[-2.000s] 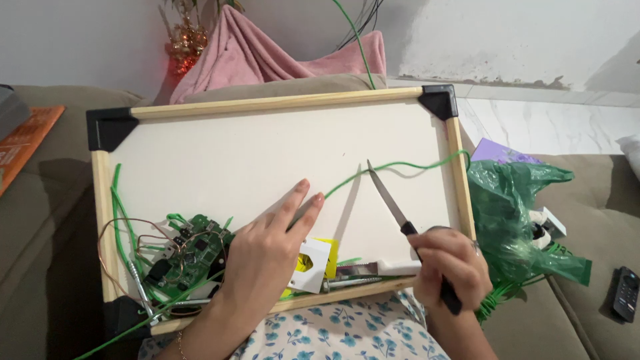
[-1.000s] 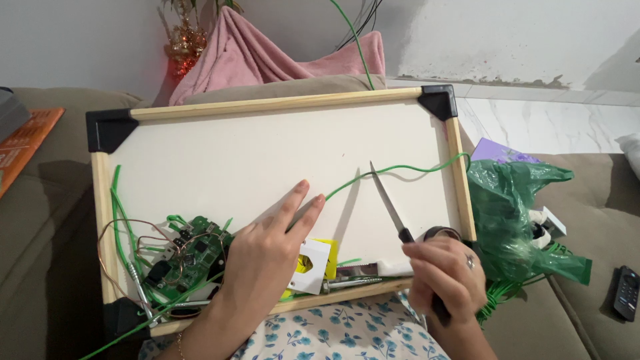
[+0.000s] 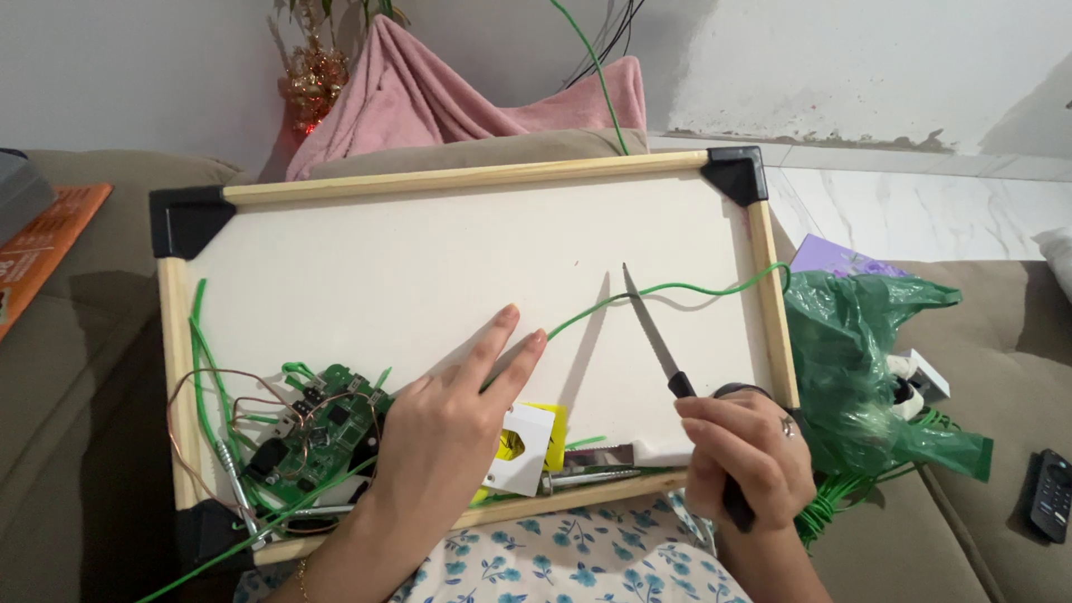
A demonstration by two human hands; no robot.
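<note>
A green insulated wire [image 3: 712, 291] runs across the white board of a wood-framed tray [image 3: 477, 177] and over its right edge. My left hand [image 3: 456, 419] lies on the board, two fingers extended, with the wire pinned beneath or between them. My right hand [image 3: 745, 461] grips the black handle of a serrated knife [image 3: 653, 331]. Its blade crosses the wire right of my left fingertips; whether they touch is unclear. Near my left wrist sits a green circuit board [image 3: 335, 427] with thin wires. A white faceplate [image 3: 528, 448] lies beside my left hand.
A white-handled knife [image 3: 662, 453] and a long screw [image 3: 595, 479] lie along the tray's near edge. Right of the tray are a green plastic bag [image 3: 846, 368], a coil of green wire [image 3: 825, 502] and a remote control [image 3: 1052, 494] on the sofa. A pink cloth [image 3: 435, 92] hangs behind.
The knife in my right hand has shifted slightly, its tip staying beyond the wire. My left hand keeps its place on the board.
</note>
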